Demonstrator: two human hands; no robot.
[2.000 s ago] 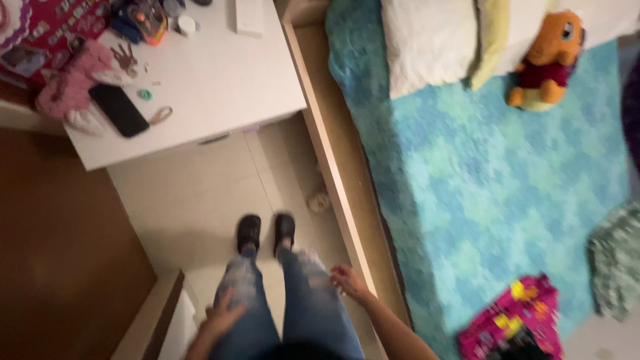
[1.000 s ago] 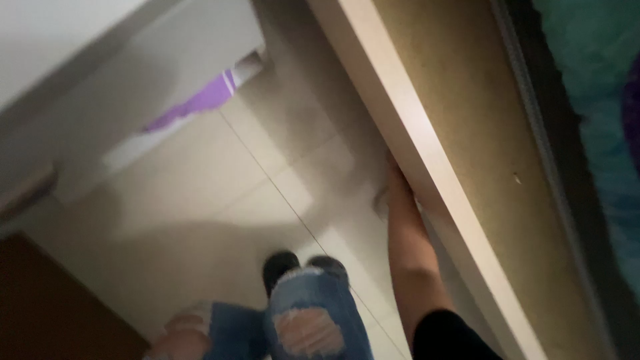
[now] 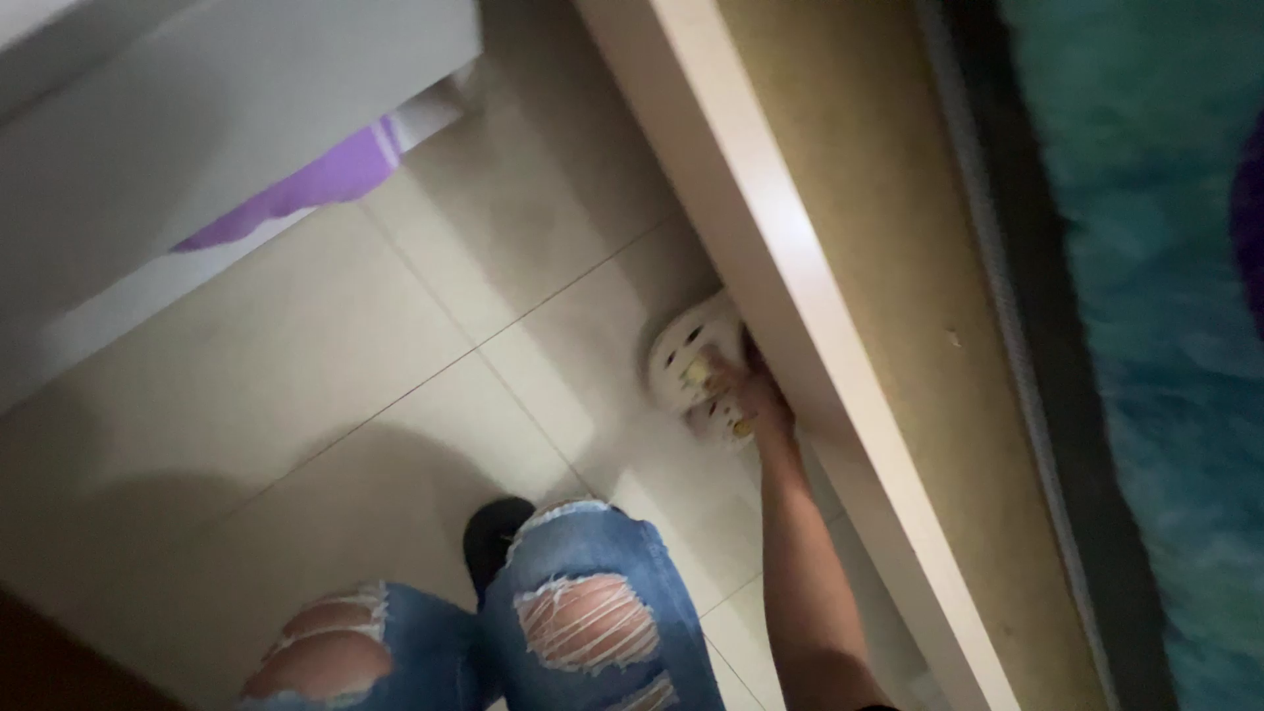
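My right hand [image 3: 758, 395] reaches down to the floor beside the wooden bed frame and is closed on a pair of white clogs. One white clog [image 3: 683, 348], with holes and a pale yellow charm, lies partly under the frame's edge. The other clog [image 3: 726, 420] is just below it, partly covered by my fingers. Some of my fingers are hidden by the clogs and the frame. My left hand is out of the picture.
The bed frame's rail [image 3: 780, 217] runs diagonally beside my right arm, with a teal bedspread [image 3: 1136, 326] beyond. At upper left stands a white furniture panel [image 3: 296, 89], a purple item [image 3: 326, 188] under its edge. My knees in ripped jeans [image 3: 612, 592] are bent over the tiled floor.
The view has come down close to the floor. My right hand has gone from above the bed rail to the white clogs beside it. My left hand has left the picture.
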